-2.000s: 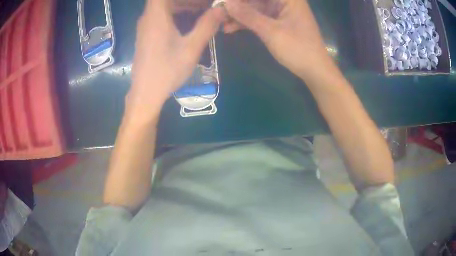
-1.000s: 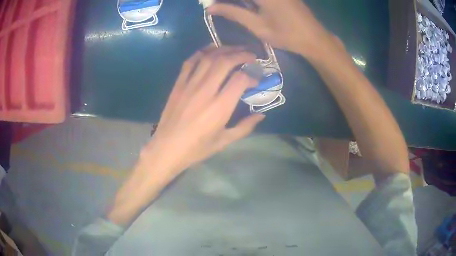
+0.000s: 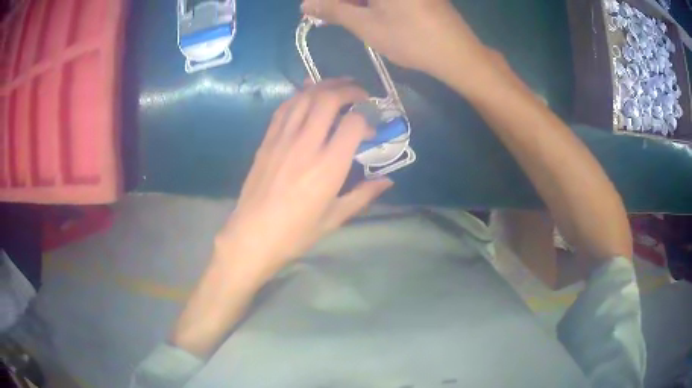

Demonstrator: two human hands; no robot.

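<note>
A loop housing [image 3: 389, 144] lies tilted on the dark-green bench in front of me, its open oval pointing up and left, its rounded end with a blue band nearest me. My left hand [image 3: 315, 144] lies over the left side of the rounded end, fingers on the housing and thumb spread below it. My right hand [image 3: 372, 26] pinches the far end of the loop at the top edge of the view. Whether a small white part is between its fingers is hidden. The contact under my left fingertips is also hidden.
Another loop housing [image 3: 206, 38] lies at the upper left. A salmon-red ribbed tray [image 3: 57, 114] stands at the far left. An open box [image 3: 616, 83] of small white parts [image 3: 646, 72] is at the upper right. The bench's near edge runs below my hands.
Both hands were together at the loop's far end; my left hand has since moved down to the rounded end. The housing has shifted right and tilted. My right hand stays at the far end.
</note>
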